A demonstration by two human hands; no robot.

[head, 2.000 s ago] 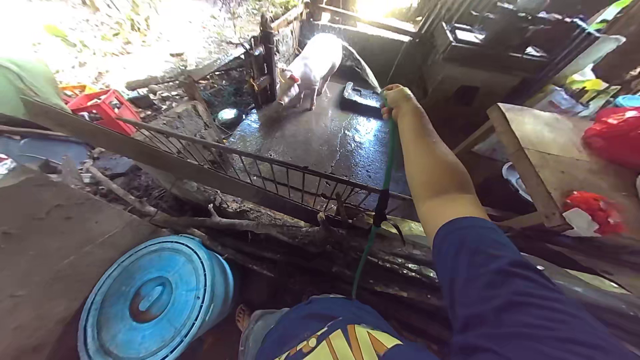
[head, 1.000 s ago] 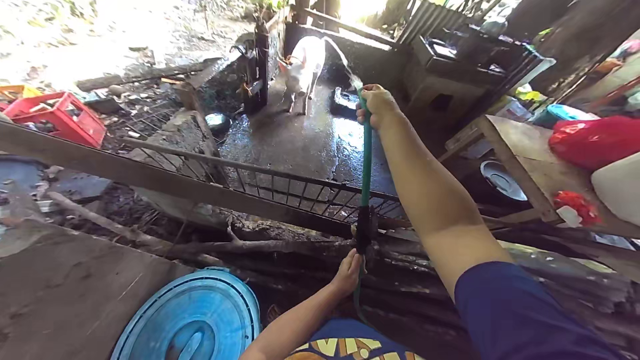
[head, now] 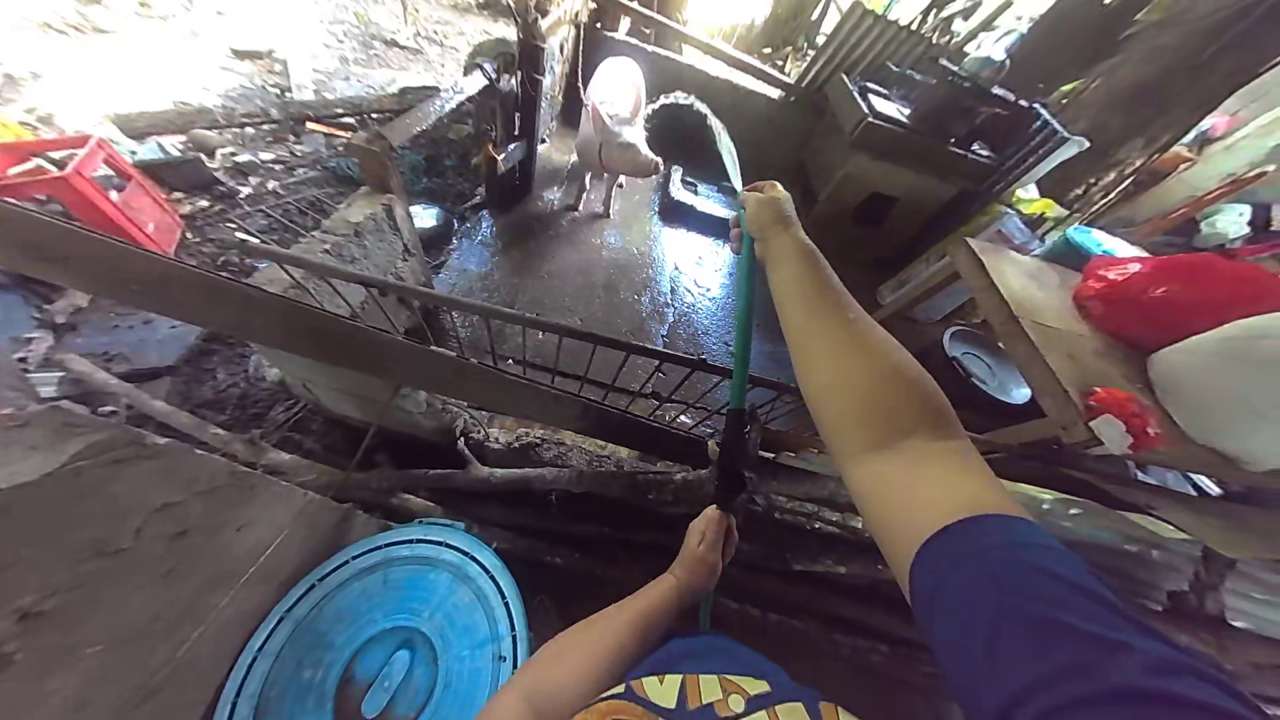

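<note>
A green garden hose (head: 743,320) runs up from near my body, with a dark wrapping (head: 733,455) around its middle. My right hand (head: 768,218) grips its upper end, and water (head: 722,140) arcs out to the left toward a pale pig (head: 615,120). Just below the wrapping, my left hand (head: 706,545) is closed on the hose. The pig stands on the wet concrete floor (head: 560,270) of a pen, facing me, beside a dark trough (head: 695,200).
A metal-barred rail (head: 560,335) and a long wooden board (head: 300,320) cross before me. A blue lidded barrel (head: 470,600) stands lower left, a red crate (head: 125,205) at far left. At right, a wooden table (head: 1035,290) holds a red plastic bag (head: 1180,300).
My left hand, not seen on the hose two seconds ago, came to hold it below the wrapping. The pig's head has turned toward the right, and the water arcs beside it.
</note>
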